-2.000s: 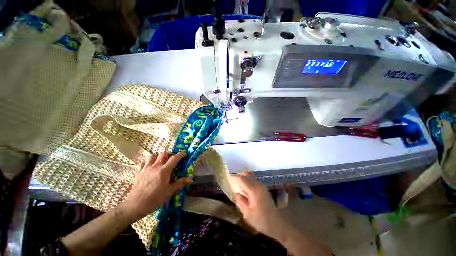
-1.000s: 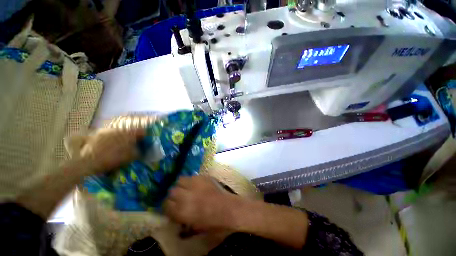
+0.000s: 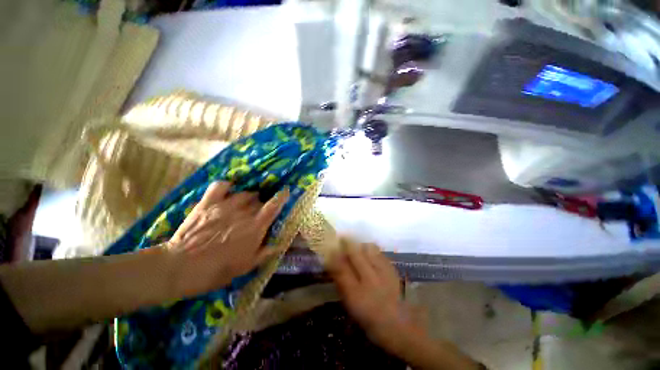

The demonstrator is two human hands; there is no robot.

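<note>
The blue flowered lining [image 3: 271, 155] lies spread over the beige woven tote bag [image 3: 116, 184], with one end at the needle area [image 3: 347, 155] under the bright lamp. My left hand [image 3: 228, 230] lies flat on the lining with its fingers apart, palm down. My right hand [image 3: 362, 278] is at the table's front edge, blurred, with its fingers closed on the beige bag edge or strap [image 3: 320, 235]; which of the two I cannot tell. The needle and presser foot are lost in glare.
The white sewing machine [image 3: 564, 148] with a blue display stands at the right. Red-handled snips [image 3: 454, 197] lie on its bed, with a second red-handled tool [image 3: 575, 203] further right beside a blue-black item. Beige bags [image 3: 65, 94] are at the left. The grey table edge [image 3: 470, 266] runs in front.
The lining and bag have been turned so the lining lies lengthwise towards me. My left hand has moved right onto the lining; my right hand has moved right to the beige edge. The view has shifted.
</note>
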